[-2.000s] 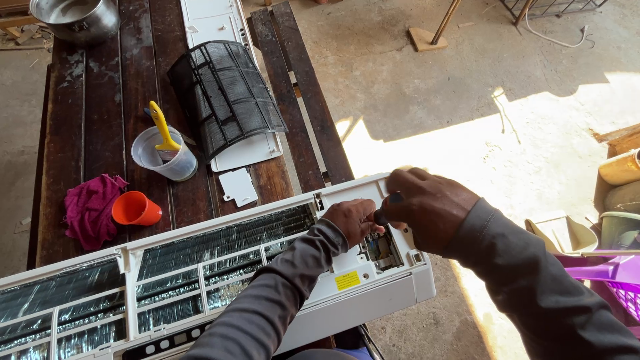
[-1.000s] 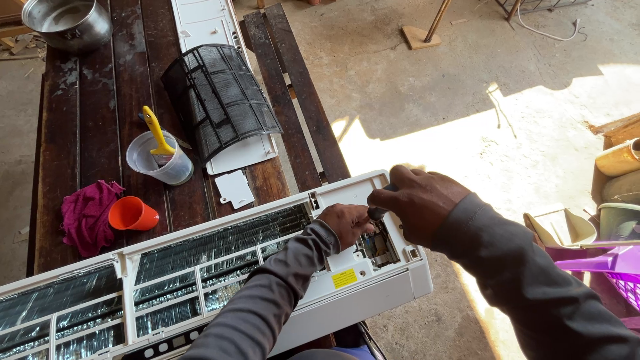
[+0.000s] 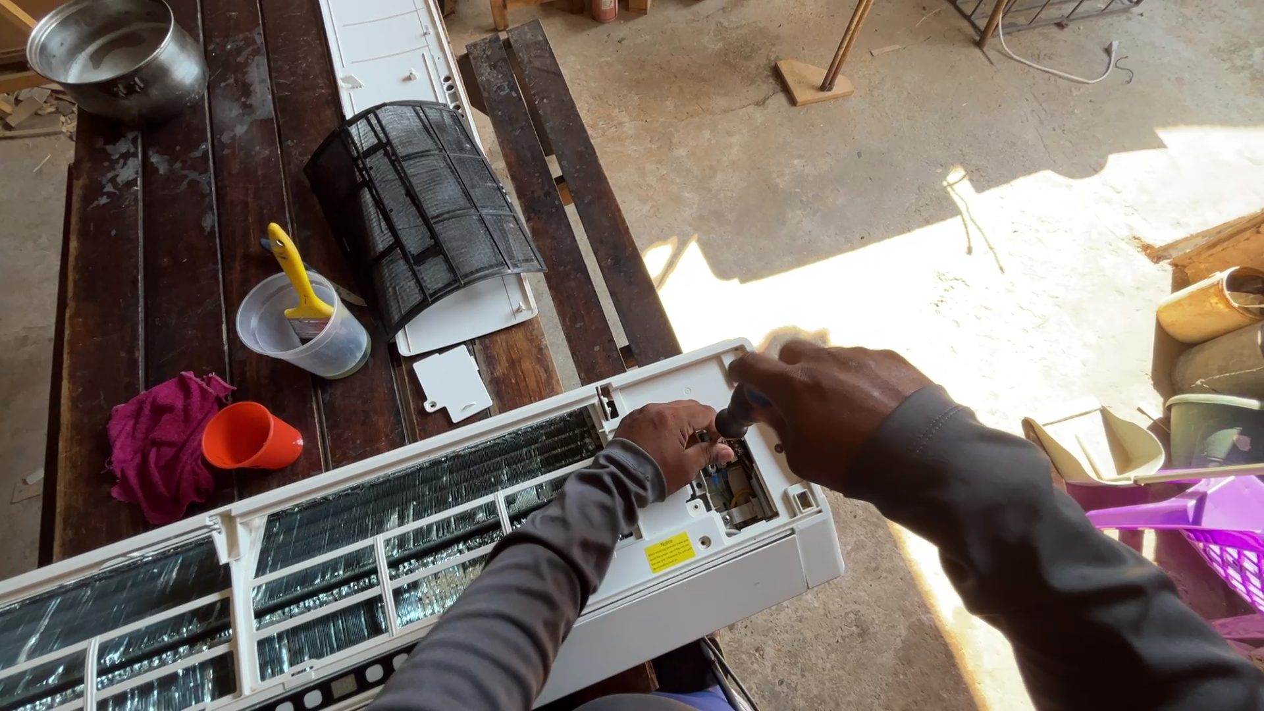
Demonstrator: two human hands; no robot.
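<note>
An air conditioner's white indoor unit lies across the near end of the table, its metal fins and a small wiring compartment exposed. My right hand grips the dark handle of what looks like a screwdriver, pointed down at the compartment's upper edge; its tip is hidden. Close beside it, my left hand has its fingers bent at the same spot; whether they pinch anything is unclear. A small white plastic cover rests on the table beyond the unit. Behind that, a black mesh air filter lies over a long white panel.
On the dark slatted wooden table stand a steel pot, a clear plastic tub holding a yellow-handled brush and an orange cup beside a magenta cloth. Containers and a purple plastic basket sit on the floor at right.
</note>
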